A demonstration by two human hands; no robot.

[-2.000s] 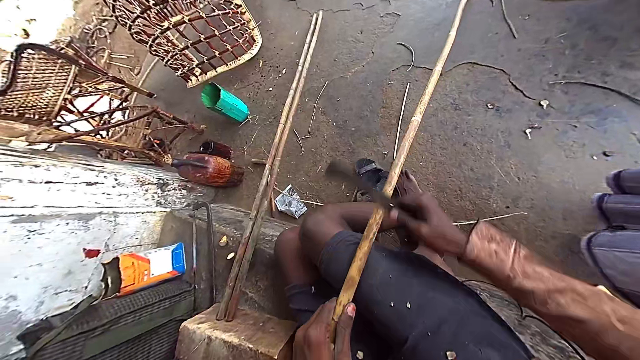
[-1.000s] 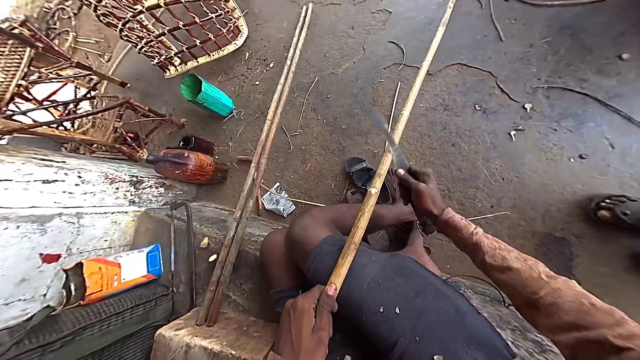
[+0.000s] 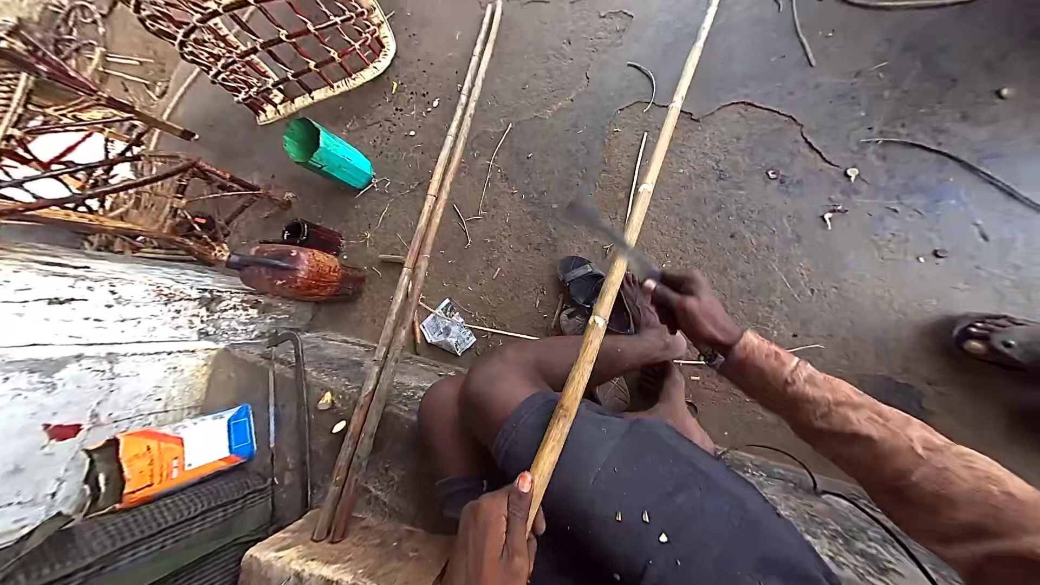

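A long pale cane pole point(image 3: 597, 321) runs slantwise across my lap and out past the top edge. Its lower end is in my left hand point(image 3: 496, 528), the thumb lying along it. My right hand point(image 3: 691, 305) grips a knife point(image 3: 613, 236) whose blurred blade crosses the pole beyond my knee. Small pale chips point(image 3: 662, 537) lie on my dark shorts. To the left, two thin brown poles point(image 3: 406, 280) lean side by side, their lower ends on a stone block point(image 3: 349, 552).
On the ground at left are a green container point(image 3: 328, 153), a brown-stained bottle point(image 3: 301, 272) and a woven cane frame point(image 3: 284, 49). An orange and white packet point(image 3: 187, 455) rests near a bow-saw-like metal frame point(image 3: 302, 406). Another person's foot point(image 3: 1003, 341) is at the right edge.
The knife blade has swung from pointing up beside the pole to lying across it. My left hand still holds the pole's lower end. The other person's foot at the right has shifted slightly.
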